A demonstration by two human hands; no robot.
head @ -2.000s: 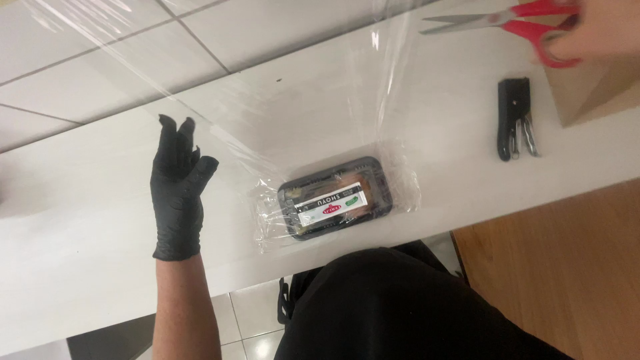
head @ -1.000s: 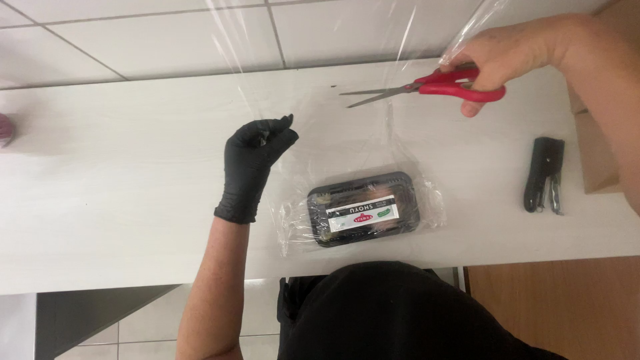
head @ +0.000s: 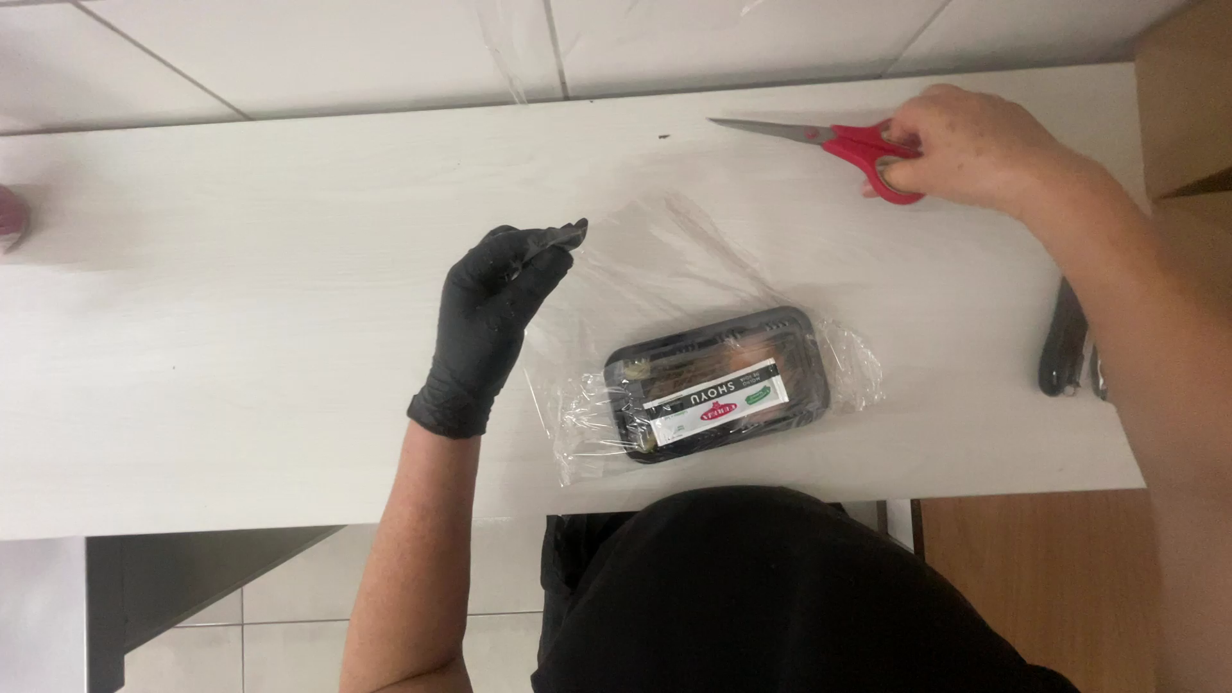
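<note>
My left hand (head: 496,318), in a black glove, pinches the edge of a clear plastic film (head: 664,241). The film spreads from my fingers to a black plastic food tray (head: 818,371) and wraps around it, crumpled at both ends. Food shows through the film, and a soy sauce sachet (head: 717,402) lies on top of it, bearing writing. My bare right hand (head: 972,144) holds red-handled scissors (head: 871,159) above the back right of the white counter (head: 289,289). Their blades are together and point left.
A black stapler (head: 1064,342) lies at the right, partly hidden by my right forearm. Cardboard (head: 1189,106) stands at the far right. A tiled wall (head: 722,43) borders the counter's back edge. A pinkish object (head: 12,217) is cut off at the left edge.
The scissors' blades have gone from apart to together. The film that stretched up past the scissors now hangs loose between my left hand and the tray. A strip of film shows against the wall.
</note>
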